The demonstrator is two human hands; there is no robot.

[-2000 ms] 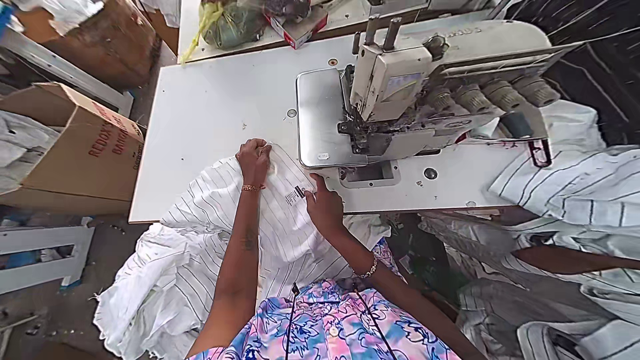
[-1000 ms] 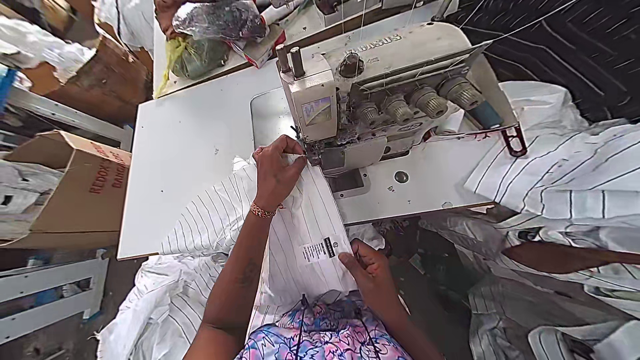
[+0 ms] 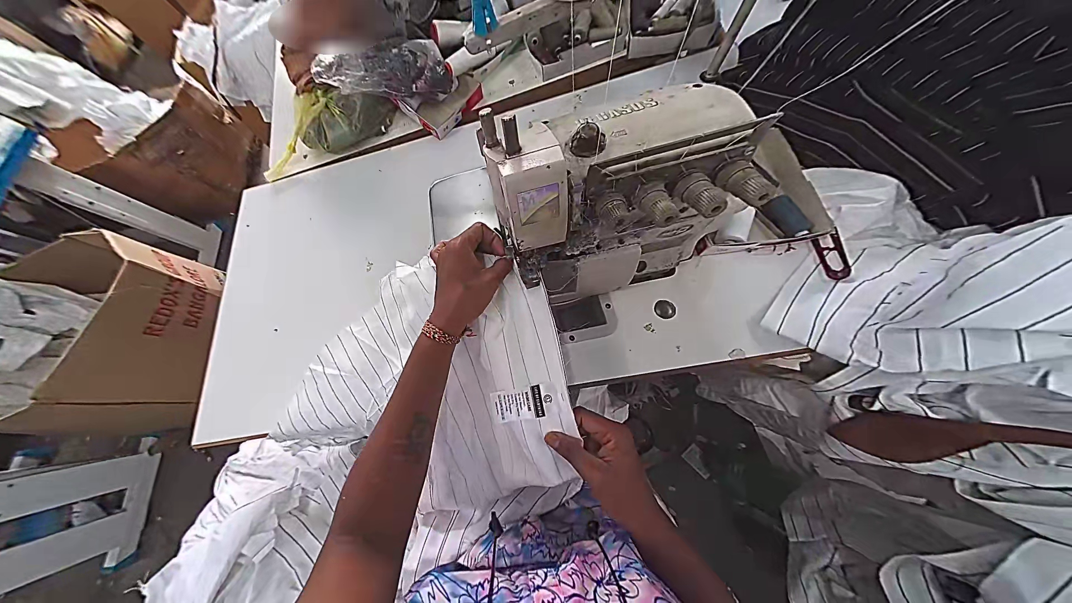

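Observation:
An overlock sewing machine [image 3: 620,184] stands on a white table. Striped white fabric [image 3: 494,360] runs from its presser foot area down to my lap. My left hand [image 3: 469,276] pinches the fabric's edge right beside the needle area, whose details are hidden by fingers and machine parts. Lower down, my right hand [image 3: 603,461] grips the fabric's right edge between thumb and fingers, just below a sewn-on label [image 3: 519,404] that bears writing.
A cardboard box [image 3: 126,335] holding cloth stands left of the white table [image 3: 285,310]. Behind lie a plastic bag [image 3: 343,117] and thread cones. More striped cloth [image 3: 946,310] hangs over the right side, near another person's arm [image 3: 930,437].
Two seconds ago both hands were close together on the fabric; my left hand has since moved up to the needle area, my right hand down along the edge. The view has shifted.

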